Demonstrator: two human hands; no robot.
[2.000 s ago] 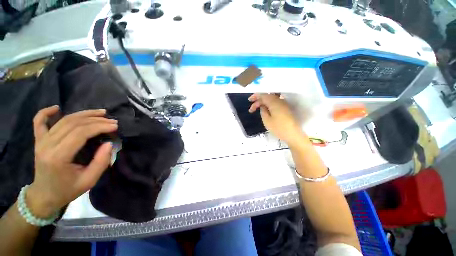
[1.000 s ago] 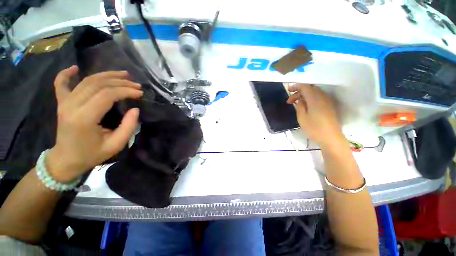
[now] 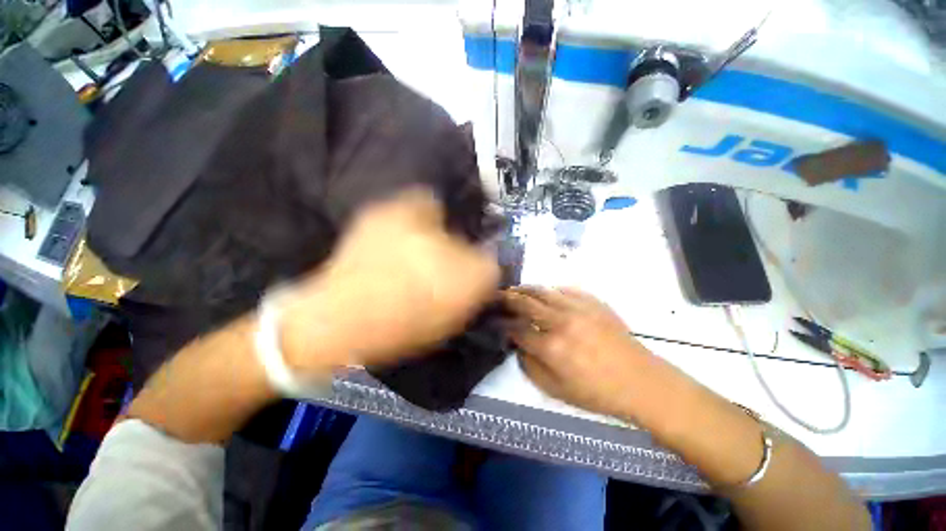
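A dark, soft garment piece (image 3: 280,176) lies left of and in front of the needle area of the white sewing machine (image 3: 768,114), with one edge at the presser foot (image 3: 510,213). My left hand (image 3: 399,280) is blurred and lies over the cloth just left of the needle; its fingers are not clear, so its hold cannot be told. My right hand (image 3: 571,342) is in front of the needle, with its fingertips closed on the near right edge of the cloth.
A smartphone (image 3: 718,244) with a white cable (image 3: 773,389) lies right of the needle. Thread snips (image 3: 840,347) lie beyond it. A ruler strip (image 3: 519,434) runs along the front edge. Brown packaging (image 3: 93,275) shows under the cloth at left.
My right hand has left the phone and moved left to the cloth edge by the needle. My left hand has moved across the cloth towards the needle. The view has shifted left.
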